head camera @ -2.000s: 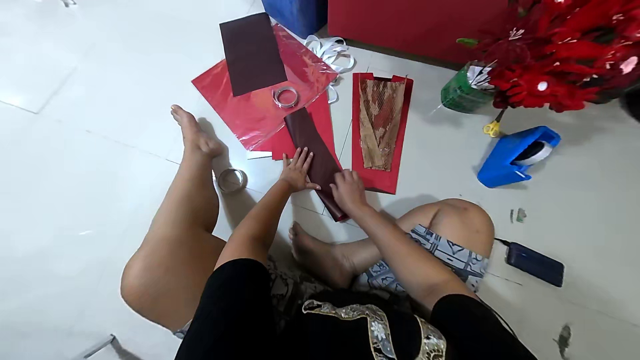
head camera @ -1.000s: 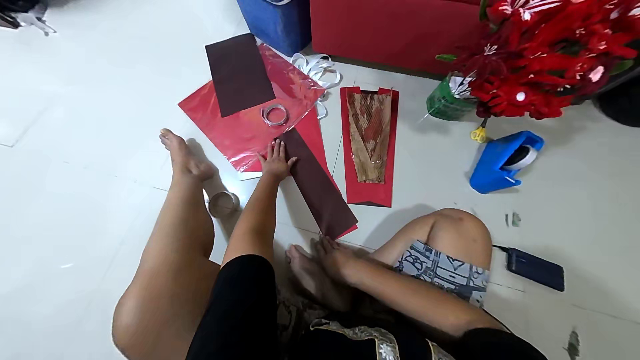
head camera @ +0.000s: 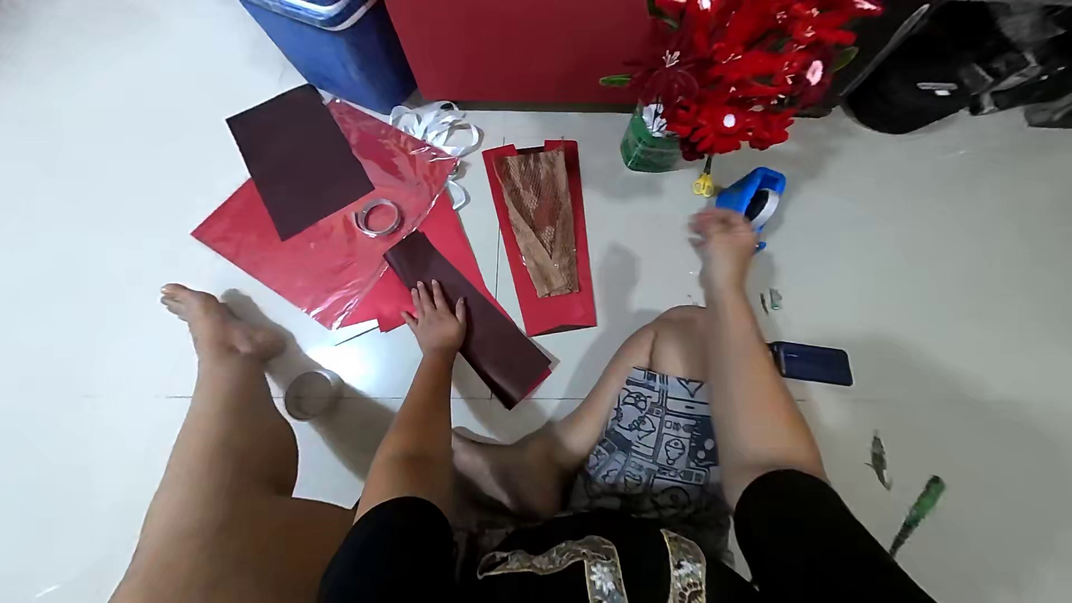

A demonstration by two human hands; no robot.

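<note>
My left hand lies flat, fingers apart, on a folded strip of dark maroon paper with red paper showing at its lower end. My right hand is blurred beside a blue tape dispenser; whether it touches the dispenser cannot be told. Left of the strip are red sheets under clear plastic, with a dark maroon sheet and a roll of tape on top. To the right of the strip lies a red paper piece bearing brown patterned mesh.
Red artificial flowers stand in a green container, near yellow-handled scissors. White ribbon lies by a blue cooler box. A phone is right of my knee, a round container by my left leg.
My right hand has left the lower end of the maroon strip and moved right to the tape dispenser. My left hand has slid down to the middle of the strip.
</note>
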